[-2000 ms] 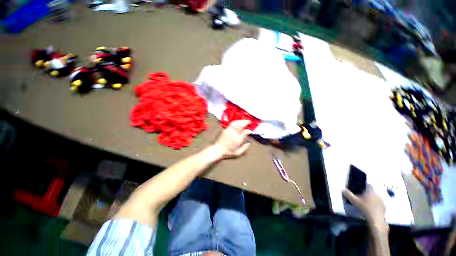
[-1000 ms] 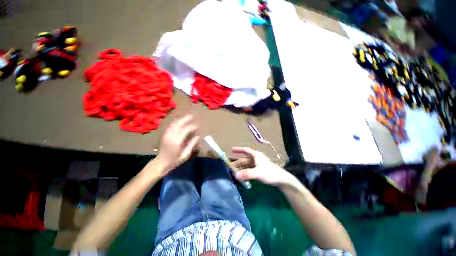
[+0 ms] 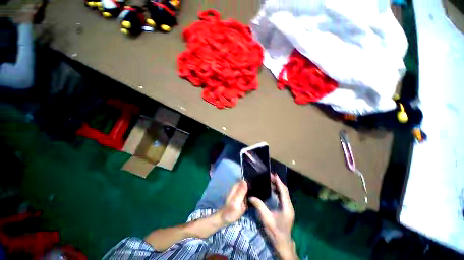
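Note:
A black smartphone [image 3: 257, 170] with a pale edge is held upright over my lap, its dark face towards me. My left hand [image 3: 235, 202] is at its lower left edge. My right hand [image 3: 276, 210] holds its lower right side, with the thumb at the bottom of the phone. Both hands are just off the table's front edge.
A red scarf heap [image 3: 221, 58] lies on the brown table [image 3: 305, 137]. More red scarves [image 3: 305, 78] spill from a white bag [image 3: 346, 45]. Pink snips [image 3: 348, 153] lie at right, black penguins [image 3: 162, 15] at upper left. An open box [image 3: 155, 143] and red stool [image 3: 113, 124] stand below.
The phone, earlier on the white table side and then seen edge-on between my hands, is now held facing me over my lap. The view has shifted, showing more floor at left.

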